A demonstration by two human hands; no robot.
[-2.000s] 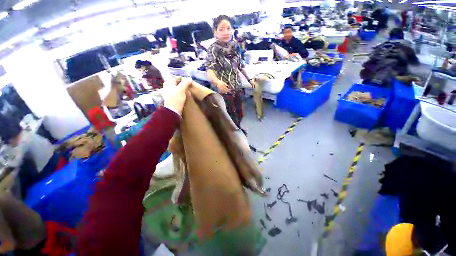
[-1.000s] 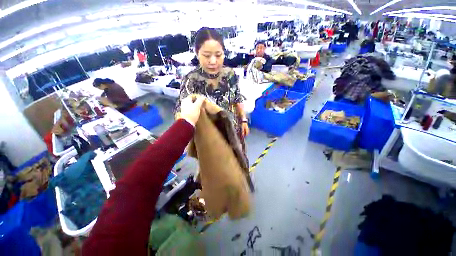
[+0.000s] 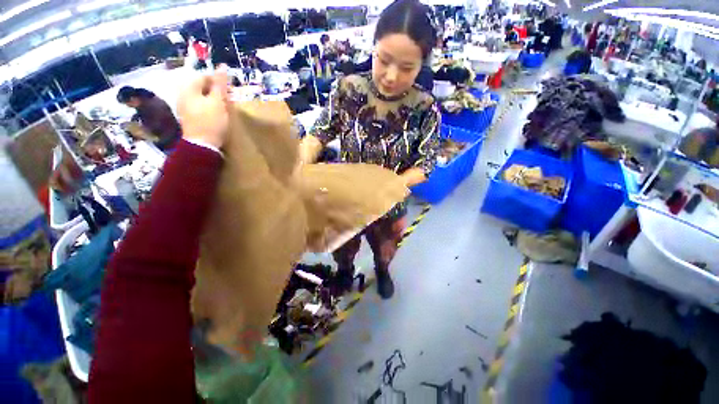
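Observation:
My left hand (image 3: 205,110), at the end of a maroon sleeve, is raised at the upper left and gripped on the top of a tan garment piece (image 3: 248,229). The cloth hangs down below my hand and also spreads to the right. A person in a patterned top (image 3: 386,118) stands facing me, head bent down, with both hands at the tan cloth's right part (image 3: 355,193). A pale edge runs along its lower side. My right hand is not in view.
Green cloth (image 3: 252,379) shows at the bottom. Dark scraps (image 3: 303,308) lie on the floor below the garment. A blue bin of tan pieces (image 3: 527,193) and a dark heap (image 3: 631,363) stand right; a white trough (image 3: 63,316) is left.
The person has come closer and now has hands on the tan cloth. My left hand has moved left and up in view, still gripping it; the cloth is spread wider.

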